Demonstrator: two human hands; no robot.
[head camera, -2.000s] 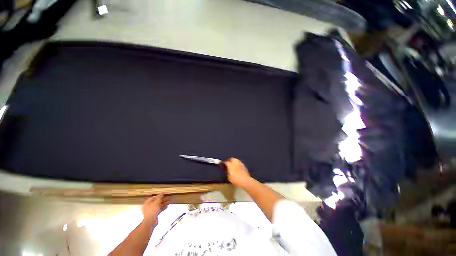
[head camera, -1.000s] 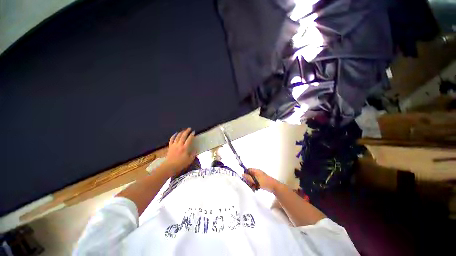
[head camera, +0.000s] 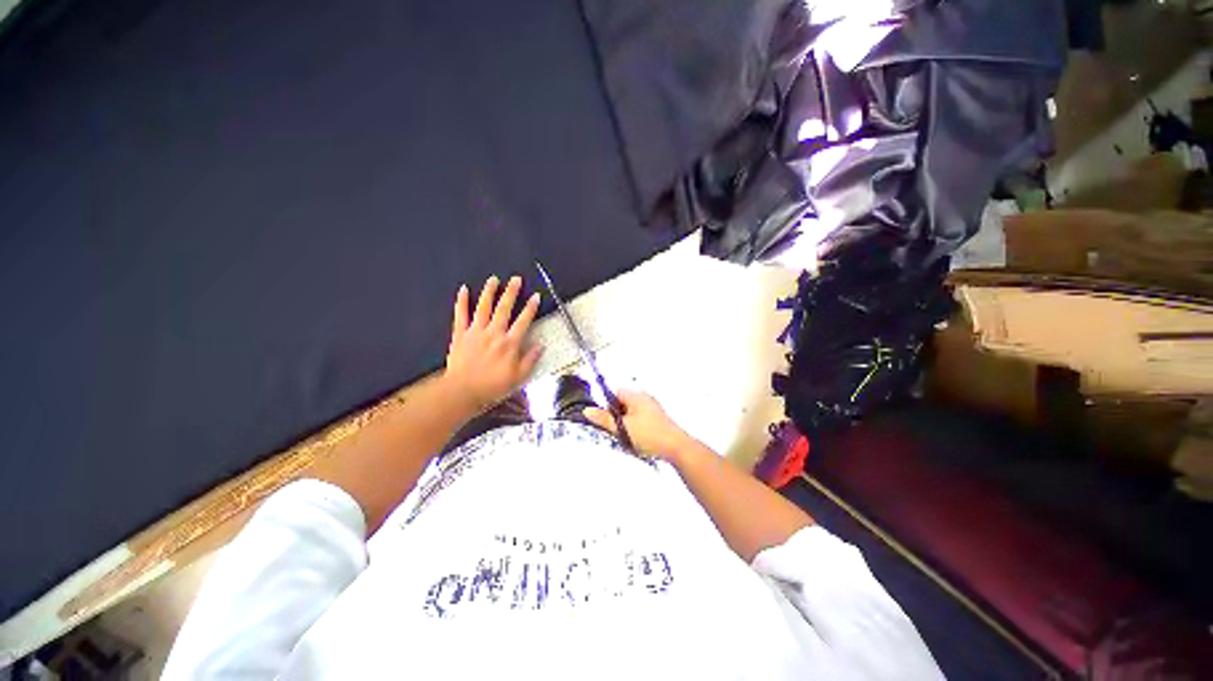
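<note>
The black fabric (head camera: 293, 200) lies flat on the table up to its near edge. My left hand (head camera: 490, 343) rests palm down with fingers spread on the fabric's near edge. My right hand (head camera: 639, 423) holds the tailor's shears (head camera: 575, 329) by their dark handles, in front of my body. The long blades point up and left, with the tip at the fabric's edge, right of my left hand. Whether the blades touch the cloth cannot be told. The loose fabric supply (head camera: 931, 120) lies in shiny folds at the right.
The worn brown table edge strip (head camera: 240, 492) runs along the near edge at the left. A heap of black scraps (head camera: 865, 339) is right of the table corner. A red object (head camera: 784, 455) is near my right forearm. Cardboard (head camera: 1091, 339) lies at the far right.
The view has shifted to the table's right end. My left hand has gone from the edge strip onto the cloth edge, fingers now spread. The shears have left the cloth's middle for its near edge.
</note>
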